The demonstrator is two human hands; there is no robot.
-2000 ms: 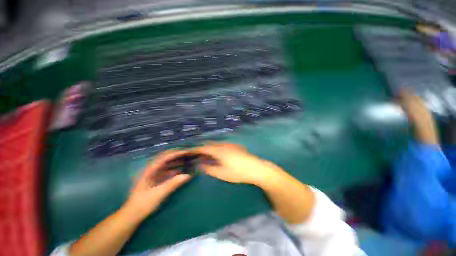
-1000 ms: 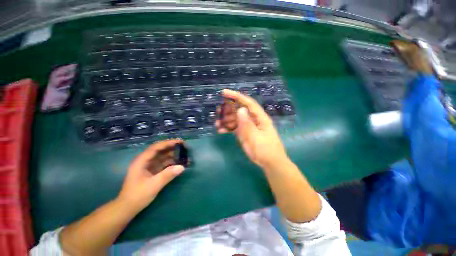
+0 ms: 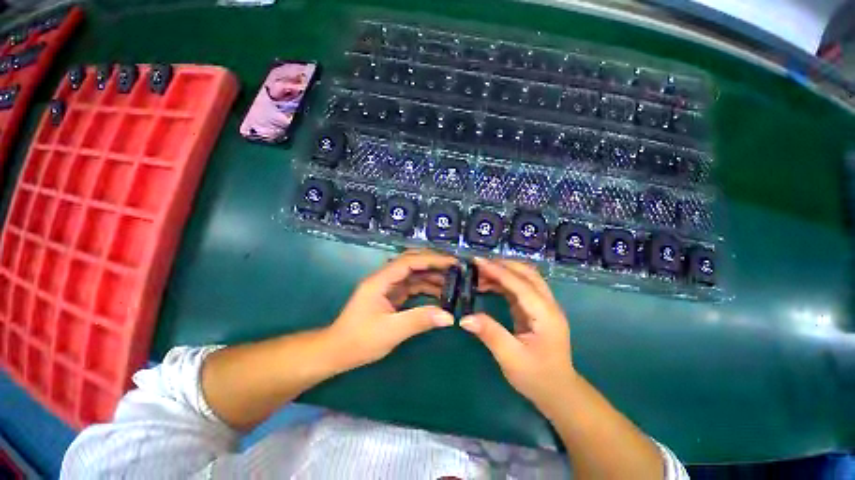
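Note:
My left hand [image 3: 398, 300] and my right hand [image 3: 520, 323] meet in front of the clear tray. Two thin black pieces stand on edge side by side between my fingertips: a black device unit [image 3: 452, 291] in my left fingers and another black piece [image 3: 469, 289] in my right fingers. They seem to touch; which part is a frame I cannot tell. The clear blister tray [image 3: 511, 267] lies just beyond my hands. Its nearest row holds several black units with pale marks, and its second row holds one unit at the left end.
A red tray [image 3: 131, 225] at left holds several black units at its far end. A second red tray [image 3: 47, 61] is at the far left. A smartphone [image 3: 278, 101] with a pinkish screen lies between red tray and clear tray. A pale slip [image 3: 246, 3] is at the back edge.
The view has turned left, bringing more red tray into sight and the co-worker out of it. My right hand has come back from the clear tray to my left, now holding a black piece.

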